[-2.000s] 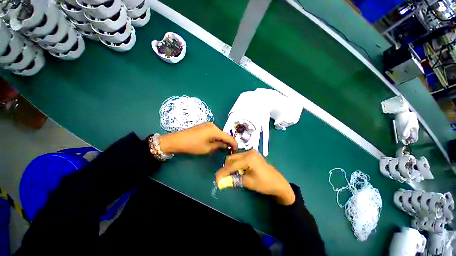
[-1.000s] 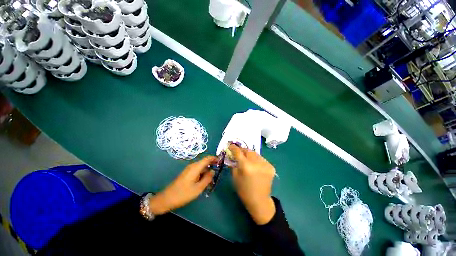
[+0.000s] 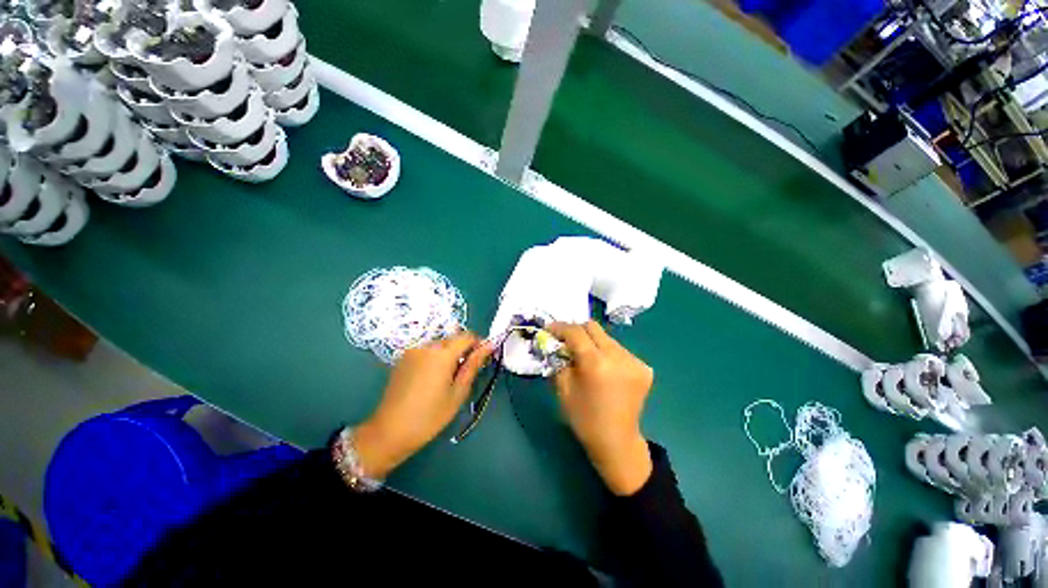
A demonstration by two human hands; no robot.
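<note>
A white camera body (image 3: 552, 276) with a bent arm lies on the green bench in front of me. Its round open end faces me. Thin dark wires (image 3: 487, 396) come out of the opening and hang towards me. My left hand (image 3: 423, 396) pinches the wires at the left edge of the opening. My right hand (image 3: 603, 396) is at the right edge, with a small yellow item (image 3: 547, 342) at its fingertips, over the opening. The fingers partly hide what they touch inside.
A loose pile of white loops (image 3: 402, 312) lies left of the body, another (image 3: 833, 494) to the right. A head shell (image 3: 362, 167) lies behind left, near stacked shells (image 3: 218, 98). A grey post (image 3: 534, 98) stands at the rail. More white parts stand at the right.
Both hands have shifted. The dark wires, bunched between my hands a second ago, now hang from the opening, which shows more clearly. The view has moved slightly.
</note>
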